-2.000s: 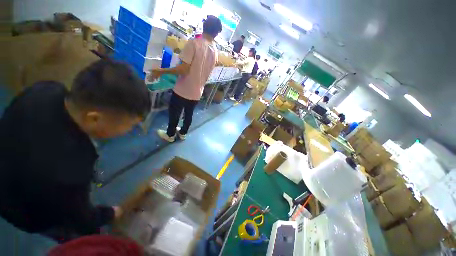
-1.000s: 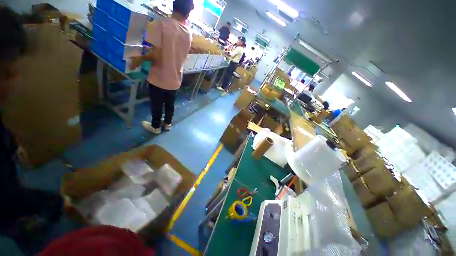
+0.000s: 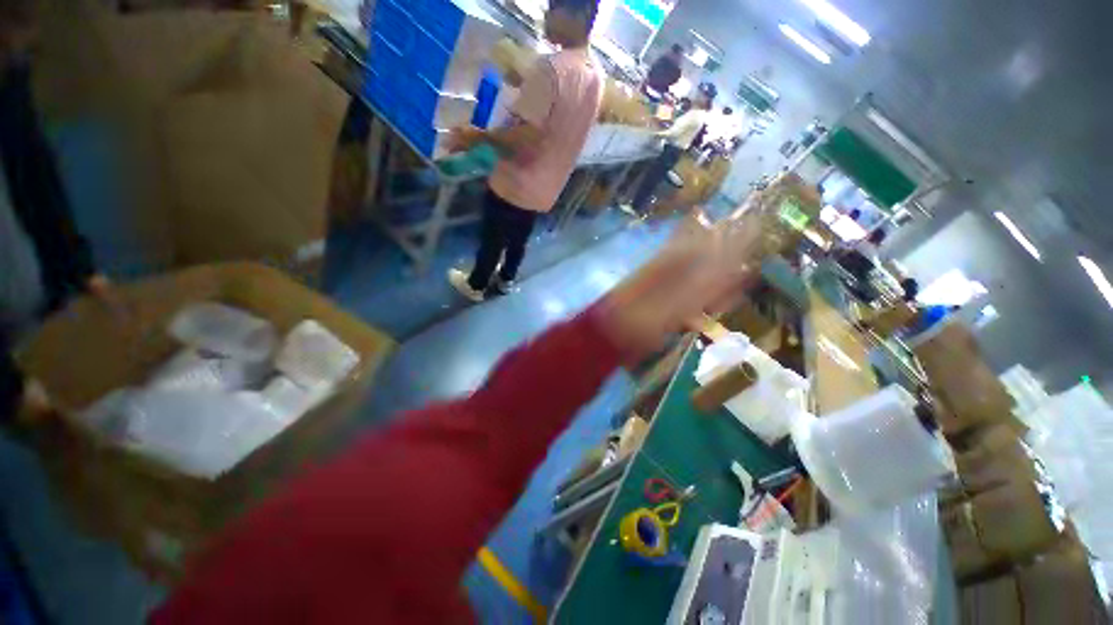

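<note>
My left hand (image 3: 686,283) is stretched out on a red sleeve over the floor and bench edge. It is blurred; the fingers look spread and nothing shows in it. My right hand is out of the picture. An open carton (image 3: 354,354) at the left holds clear ribbed air cushion pieces (image 3: 201,421). The white air cushion machine (image 3: 720,580) sits on the green bench (image 3: 665,458), cut off by the bottom edge. A large whitish film roll (image 3: 873,452) is above it, with clear film (image 3: 885,556) below.
Scissors (image 3: 660,491), a yellow tape roll (image 3: 643,532) and a brown core tube (image 3: 725,386) lie on the bench. A dark-sleeved person's hand (image 3: 100,291) is at the carton's left. A person in pink (image 3: 555,128) stands near blue boxes (image 3: 421,67). Cartons (image 3: 1007,507) are stacked at right.
The red-sleeved arm has risen from the bottom edge, and my hand has come into view. The view has shifted, and the carton of cushions now appears further left and higher.
</note>
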